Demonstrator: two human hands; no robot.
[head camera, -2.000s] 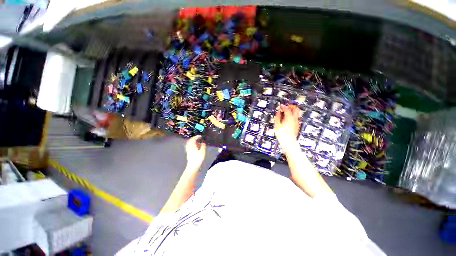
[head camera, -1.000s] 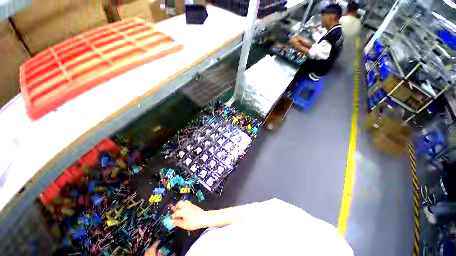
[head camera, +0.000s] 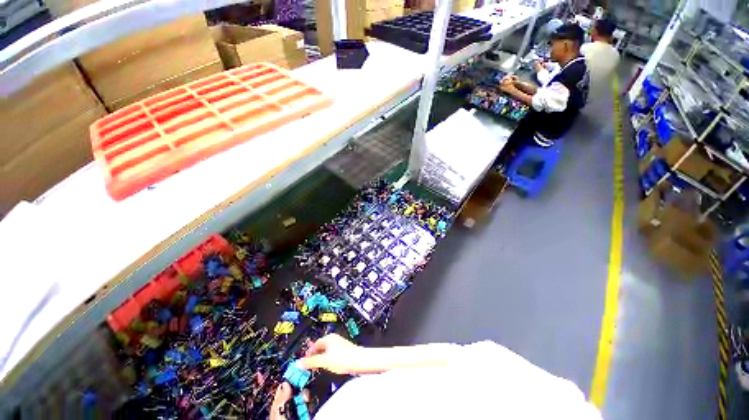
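My right hand (head camera: 333, 356) is at the lower middle, its thumb and fingertips closed on a teal clip (head camera: 296, 375). My left hand (head camera: 282, 402) is just below it, small and cut off by the bottom edge; whether it grips anything is unclear. A second teal piece hangs beside it. The blister tray (head camera: 374, 259), with dark pieces with pale squares in its cells, lies ahead of my hands. A loose heap of coloured clips with thin wires (head camera: 215, 361) lies to the left, with more clips around the tray.
The red-orange bin (head camera: 168, 283) stands behind the heap. An orange divided tray (head camera: 205, 123) and cartons (head camera: 152, 57) are on the white shelf. A shelf post (head camera: 429, 98), stacked blister trays (head camera: 460, 156), a blue stool (head camera: 534, 168) and a seated person (head camera: 567, 86) are further along the bench.
The view has swung from the tray to along the bench. My right hand has left the tray and come to the heap, meeting my left hand at the teal clip.
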